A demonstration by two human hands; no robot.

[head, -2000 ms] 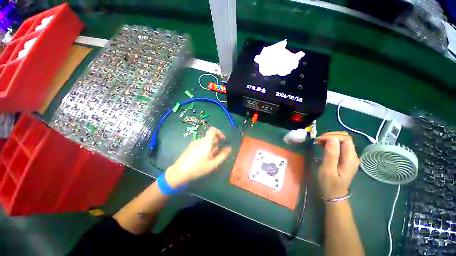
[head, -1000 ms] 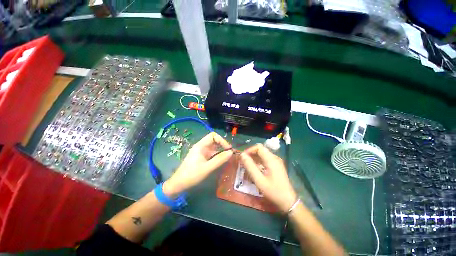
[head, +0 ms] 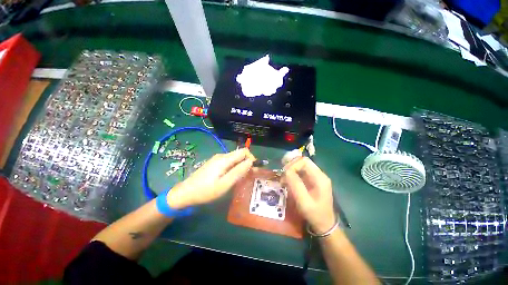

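Observation:
The white square fixture (head: pixel 260 209) with a dark centre lies on the orange-brown mat (head: pixel 240 213). My left hand (head: pixel 210 181) is above and left of the fixture, fingers drawn together; a tiny dark bit shows by its fingertips. My right hand (head: pixel 313 195) is over the mat's right side, thumb and fingers pinched; a tiny silvery bit shows at its fingertips. Whether either bit is held is too small to tell. A small white squeeze bottle (head: pixel 292 156) with a yellowish tip lies behind my right fingers, partly hidden.
The black power supply box (head: pixel 262 117) stands behind the mat. Loose green and silvery parts (head: pixel 177 157) lie left, within a blue cable (head: pixel 146 172). Clear trays (head: pixel 83 128) flank the bench. A small fan (head: pixel 393 171) stands right; a dark thin tool (head: pixel 342 214) lies beside my right hand.
My hands first came together over the mat, then moved apart a little, uncovering the fixture. The camera view has shifted.

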